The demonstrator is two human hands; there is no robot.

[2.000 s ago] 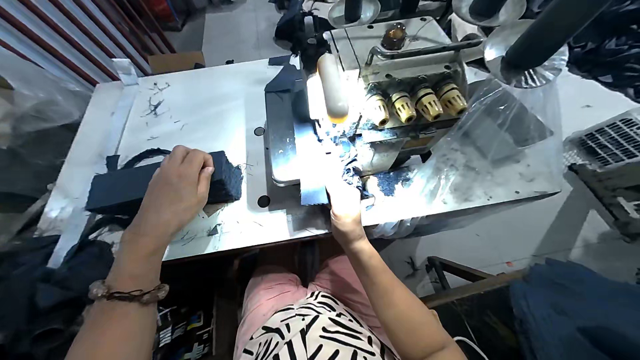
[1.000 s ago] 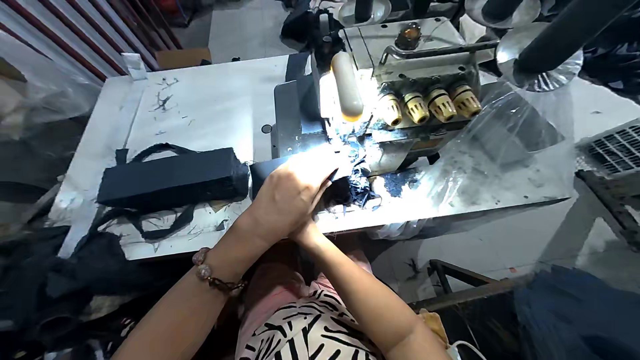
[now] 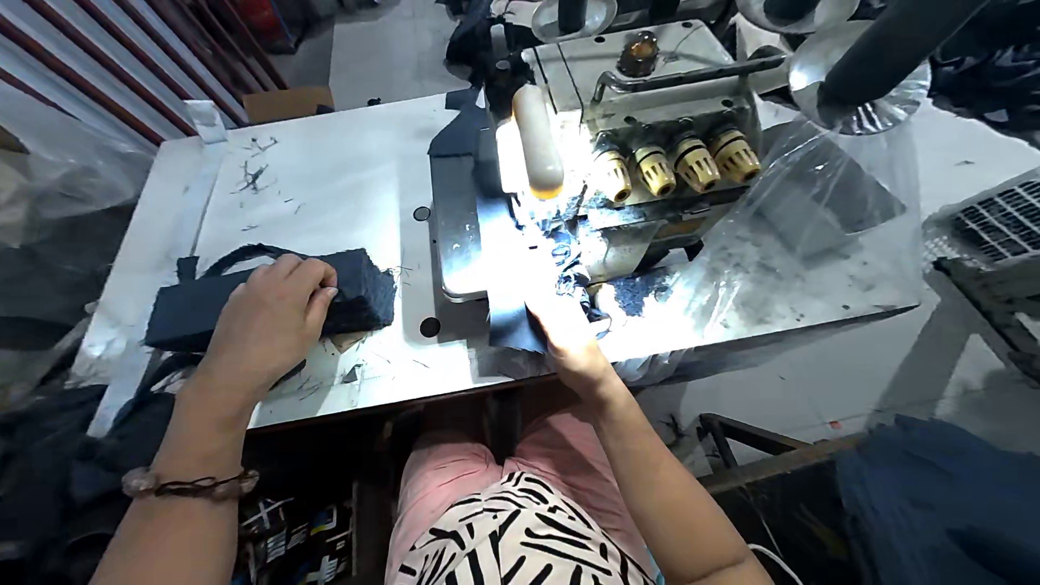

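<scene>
My left hand [image 3: 272, 313] rests on a stack of dark cut fabric pieces [image 3: 191, 313], tied round with a dark strip, its fingertips bent at the top edge. At the serger, an overlock sewing machine [image 3: 650, 97] with several yellow tension knobs, my right hand [image 3: 569, 337] lies on a dark fabric piece [image 3: 516, 317] below the needle area. Glare from the lamp hides part of that piece and my right fingertips, so their hold cannot be told. Dark trimmings [image 3: 581, 284] bunch beside the fabric.
Loose threads [image 3: 253, 175] lie on the white table [image 3: 341, 171]. A clear plastic bag [image 3: 780, 211] covers the table's right part. Lamp shades [image 3: 861, 77] hang over the machine at upper right. Dark blue cloth [image 3: 942, 496] is piled at lower right, and a plastic crate [image 3: 999, 215] stands beyond.
My left hand was beside my right at the machine one second ago; now it is back on the fabric stack at left. A fabric piece lies under the machine's lamp, by my right hand.
</scene>
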